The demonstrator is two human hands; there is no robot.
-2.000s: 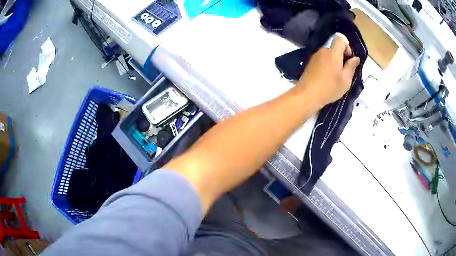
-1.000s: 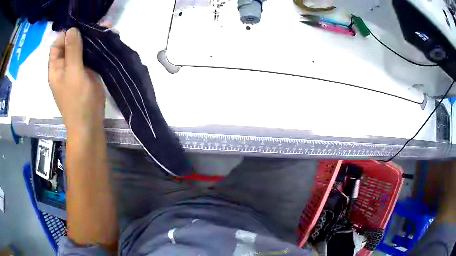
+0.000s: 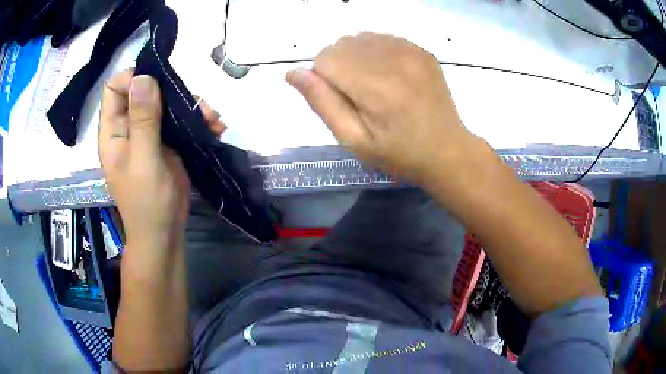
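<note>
My left hand [image 3: 142,139] holds the dark fabric strip [image 3: 191,135] at the left of the table, thumb on top and fingertips showing at its right side. The strip has thin white stitch lines, and its lower end hangs over the table's front edge. Another part of it curves away at the upper left. My right hand [image 3: 380,95] is over the middle of the table, away from the strip, fingers curled with thumb and forefinger near each other. Whether it holds a thread or anything small cannot be seen.
A tape ruler [image 3: 321,175] runs along the front table edge. More dark fabric [image 3: 36,20] lies at the upper left. An open drawer [image 3: 91,270] is below left. A red basket [image 3: 573,208] and a blue crate [image 3: 626,281] are below right. A black cable [image 3: 621,135] crosses the table's right side.
My right hand has come from the lower right edge to over the table. My left hand still holds the strip, now lower along it. The view has shifted, and the tools have left it.
</note>
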